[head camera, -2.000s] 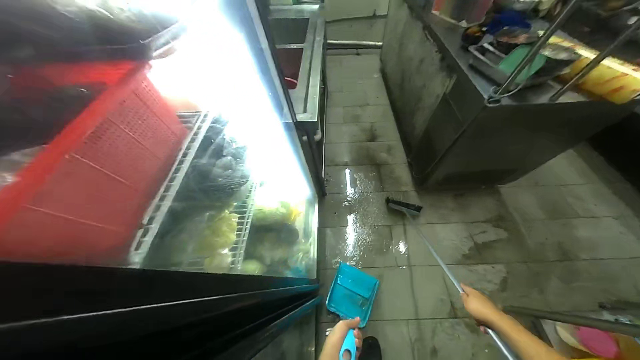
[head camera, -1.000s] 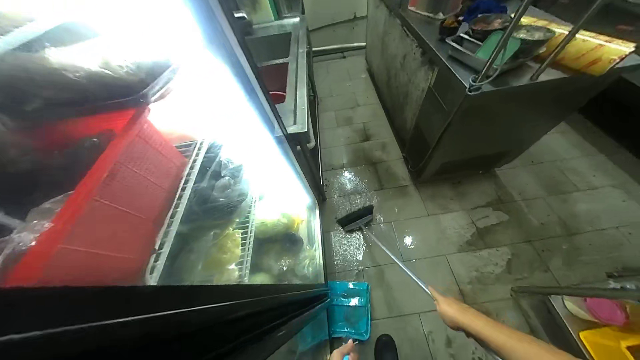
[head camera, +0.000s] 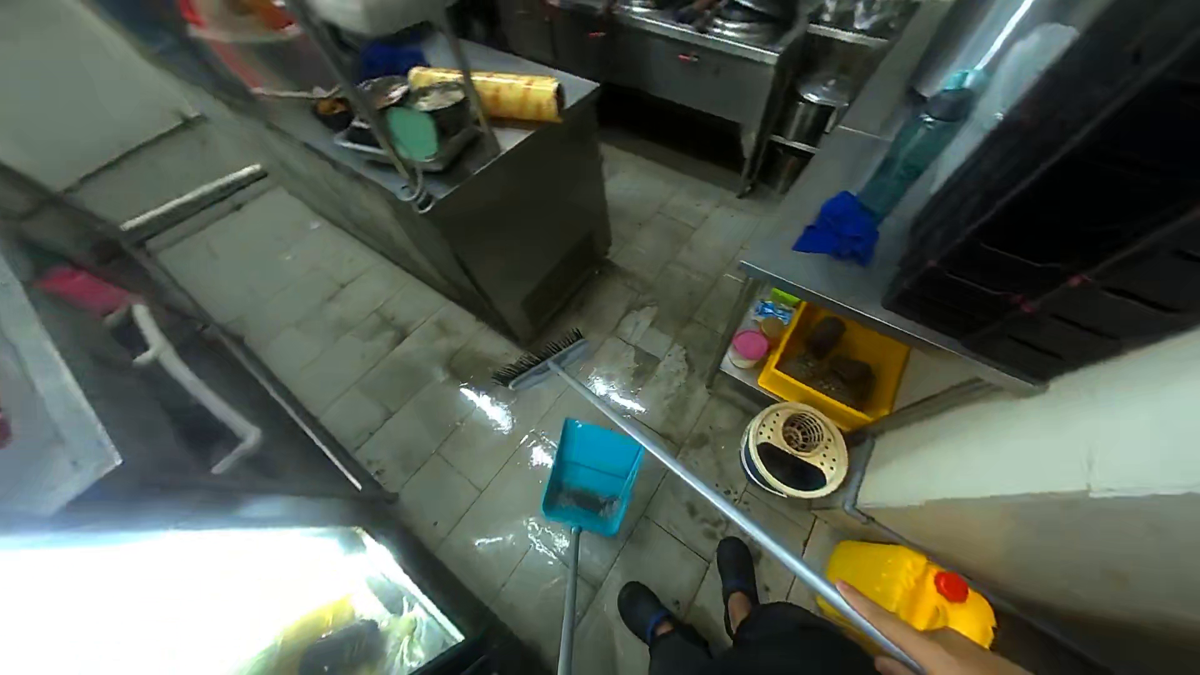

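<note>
My right hand (head camera: pixel 923 637), at the lower right, is closed around the metal pole of a floor brush. The brush head (head camera: pixel 542 361) has dark bristles and is tilted, bristles facing away from me, near the foot of a steel counter. A blue long-handled dustpan (head camera: pixel 592 476) with dark residue in it is over the wet tiles, its grey handle running down out of the frame. My left hand is outside the view. Both of my dark shoes (head camera: pixel 644 609) show on the floor between the dustpan handle and the brush pole.
A steel counter (head camera: pixel 525 216) carries pans and a yellow roll. At right are a steel table (head camera: pixel 844 281), a yellow crate (head camera: pixel 834 417) beneath it, a mop bucket (head camera: pixel 795 450) and a yellow jerrycan (head camera: pixel 891 586). A lit glass display case (head camera: pixel 216 600) stands lower left.
The view has swung far to the right, away from the display case. The brush's bristles now show, facing away from me. My left hand, seen earlier on the dustpan handle, has left the view.
</note>
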